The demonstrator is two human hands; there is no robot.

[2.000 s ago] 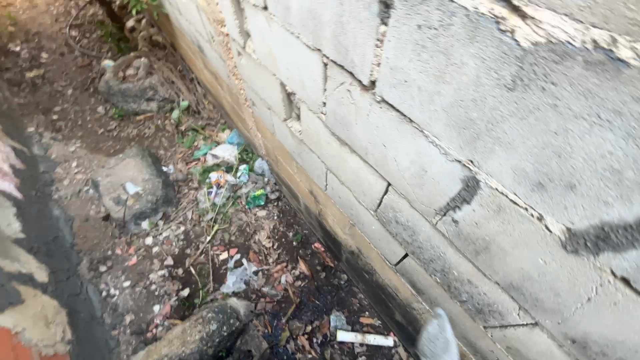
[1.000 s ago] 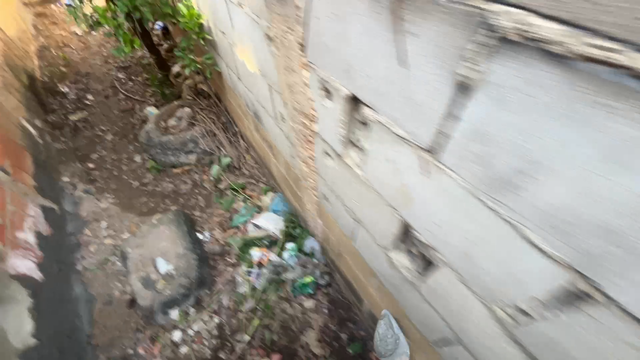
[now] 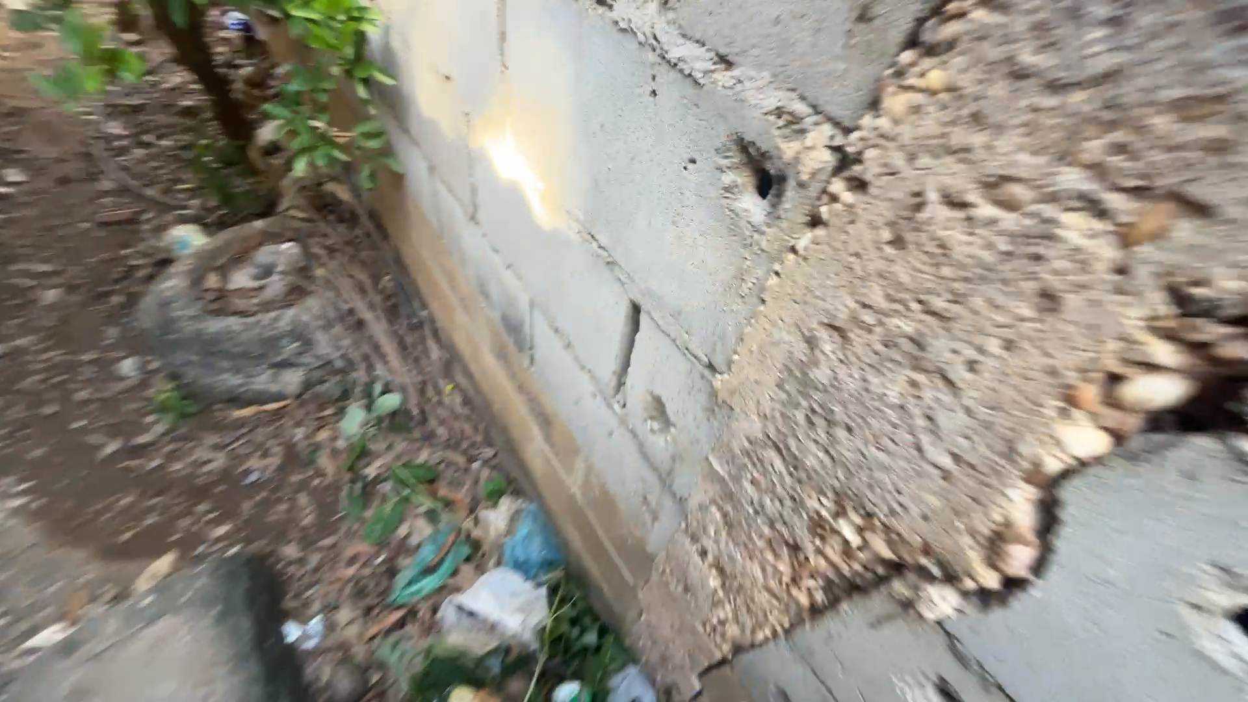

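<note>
Neither my left hand nor my right hand shows in the head view now. A grey concrete block wall (image 3: 624, 244) runs diagonally down the frame, with a rough concrete column (image 3: 877, 390) full of pebbles set in it at the right. A small dark hole (image 3: 763, 183) pierces a block beside the column. What my hands hold or touch is hidden from view.
Along the wall's foot lie a white plastic bag (image 3: 497, 604), a blue plastic piece (image 3: 533, 543) and green leaves. A large stone (image 3: 166, 634) is at lower left, a round stone-like ring (image 3: 234, 341) beyond it. A leafy shrub (image 3: 327, 97) grows near the wall.
The view has moved along the wall, and the pebbly column now fills much of the right side. The pale grey pointed object at the bottom edge in both earlier frames is out of view.
</note>
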